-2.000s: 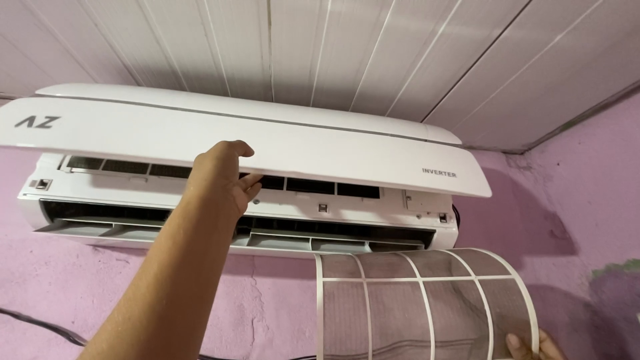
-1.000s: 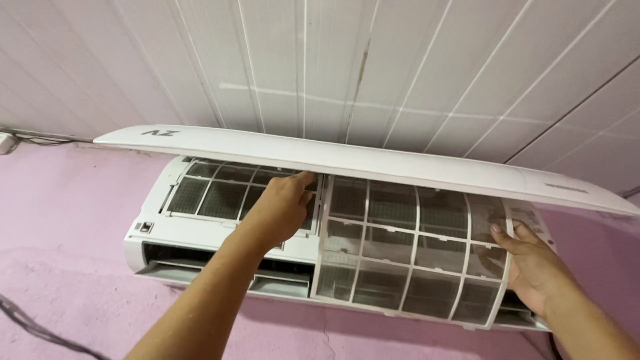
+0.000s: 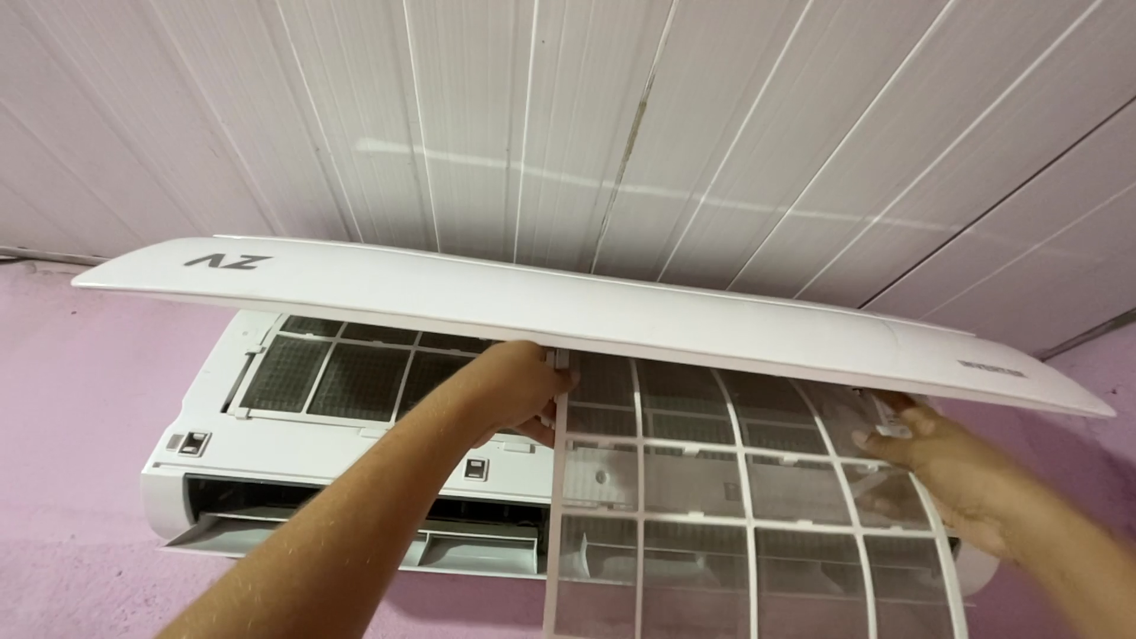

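A mesh air filter with a white plastic grid frame point(image 3: 697, 443) covers the right half of a wall-mounted air conditioner point(image 3: 355, 444), its upper edge tucked under the raised front panel point(image 3: 568, 306). My left hand point(image 3: 524, 386) grips the filter's upper left edge, near the middle of the unit. At the right, my right hand point(image 3: 927, 457) holds the filter's right edge, partly behind the mesh and slightly blurred. Some fingertips are hidden by the panel and the filter. A grid-framed opening point(image 3: 355, 382) shows in the unit's left half.
White ceiling boards point(image 3: 479, 106) run close above the raised panel. Below the filter opening lies the air outlet with its louver point(image 3: 479, 550). A pink wall point(image 3: 71, 426) stands behind the unit, and a dark cable point(image 3: 18, 257) shows at the far left.
Two seconds ago the filter was low at the right, away from the unit, in my right hand; now it lies over the unit's right half. My left hand has also taken hold of it.
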